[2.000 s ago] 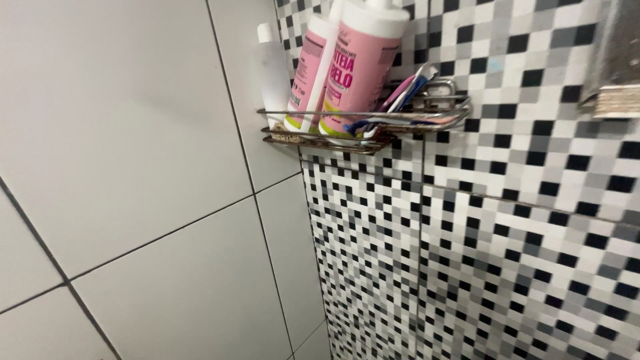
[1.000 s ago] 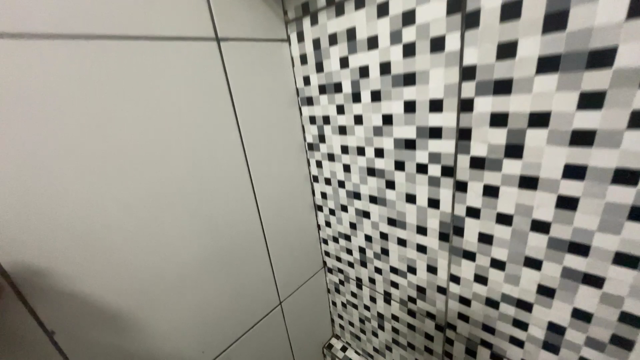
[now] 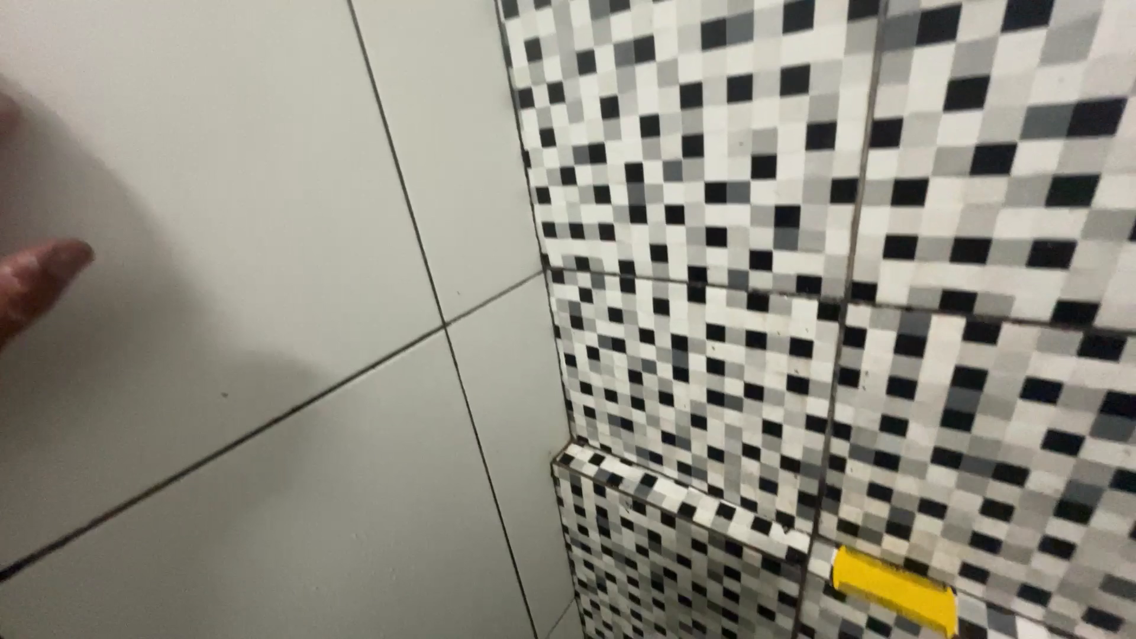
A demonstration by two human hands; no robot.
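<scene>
My left hand (image 3: 40, 280) shows only in part at the left edge, in front of the plain white wall tiles (image 3: 240, 222). One finger points to the right, and a bit of another shows above it. The rest of the hand is cut off, so what it may hold is hidden. My right hand is out of view. At the lower right, a yellow object (image 3: 895, 590), perhaps a sponge, lies on a narrow ledge (image 3: 692, 501) covered in black, grey and white mosaic-pattern tile.
The white tiled wall meets the mosaic-pattern wall (image 3: 710, 177) in a corner at the middle. The ledge runs from that corner down to the right. Dark grout lines cross both walls.
The view has swung down, away from the wire rack with pink bottles. Fingers have come in at the left, and the ledge with the yellow object now shows.
</scene>
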